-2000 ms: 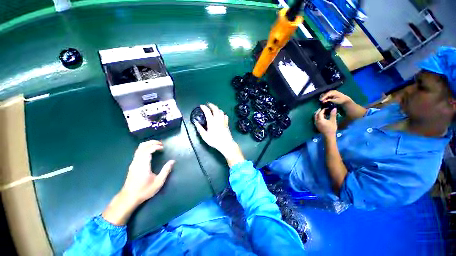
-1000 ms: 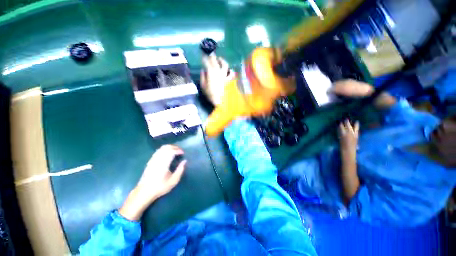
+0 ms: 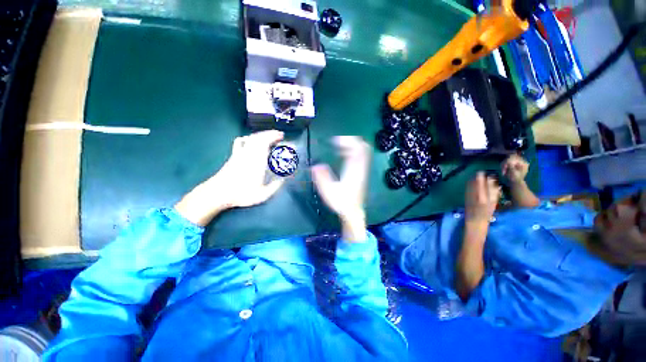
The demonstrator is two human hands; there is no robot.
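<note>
My left hand (image 3: 237, 172) is around a round black part (image 3: 283, 160) on the green mat, with thumb and fingers at its left side. My right hand (image 3: 346, 180) is blurred, raised to the right of the part, fingers apart, with nothing seen in it. The light grey screw feeder (image 3: 284, 67) stands beyond my hands. The orange-yellow electric screwdriver (image 3: 457, 56) hangs at the upper right, its tip end over a pile of round black parts (image 3: 411, 150).
A single black part (image 3: 330, 22) lies right of the feeder. A black bin (image 3: 447, 117) with white paper is at the right, beside a neighbouring worker in blue (image 3: 524, 247). A cardboard strip (image 3: 60, 134) lies at left. A thin cord runs between my hands.
The view has shifted. My right hand has come back from beside the feeder, leaving a black part there. The screwdriver now hangs to the right. My left hand has the part nearer the feeder.
</note>
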